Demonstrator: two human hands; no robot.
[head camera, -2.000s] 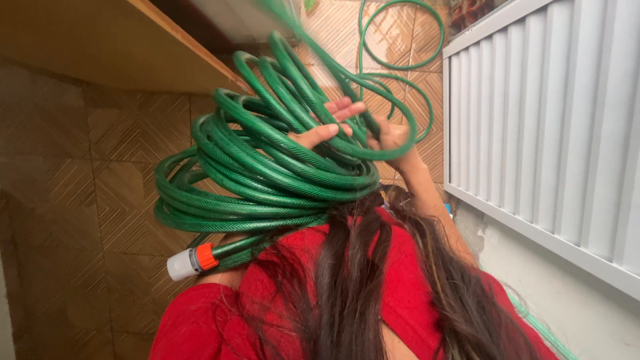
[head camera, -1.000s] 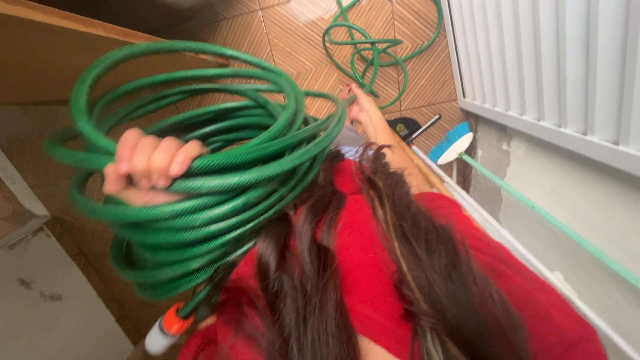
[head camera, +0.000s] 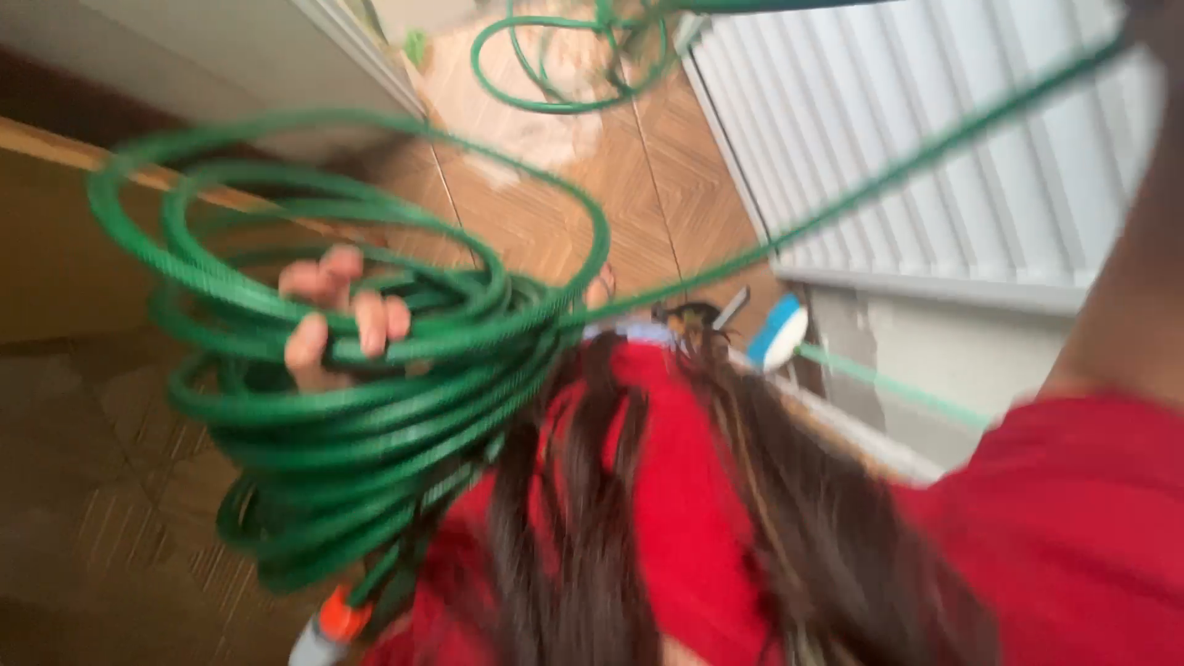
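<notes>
A thick coil of green garden hose (head camera: 370, 425) hangs at the left, and my left hand (head camera: 342, 319) grips some of its loops, with the fingers curled around them. From the coil one stretch of hose runs up to the right, where my raised right hand (head camera: 1142, 42) is dark and blurred at the frame's edge; its fingers cannot be made out. An orange and grey hose connector (head camera: 338, 624) hangs below the coil. More hose (head camera: 546, 106) lies in loose loops on the tiled floor at the top.
A white slatted panel (head camera: 888, 139) stands at the right. Near its lower edge is a blue and white brush (head camera: 780, 333) with a light green handle. A brown wooden edge (head camera: 55, 153) crosses the left side, and a foot partly shows beyond the coil.
My right hand has moved from beside the coil, low in the middle, up to the far right, and the hose now stretches that way. My left hand still holds the coil as one second ago.
</notes>
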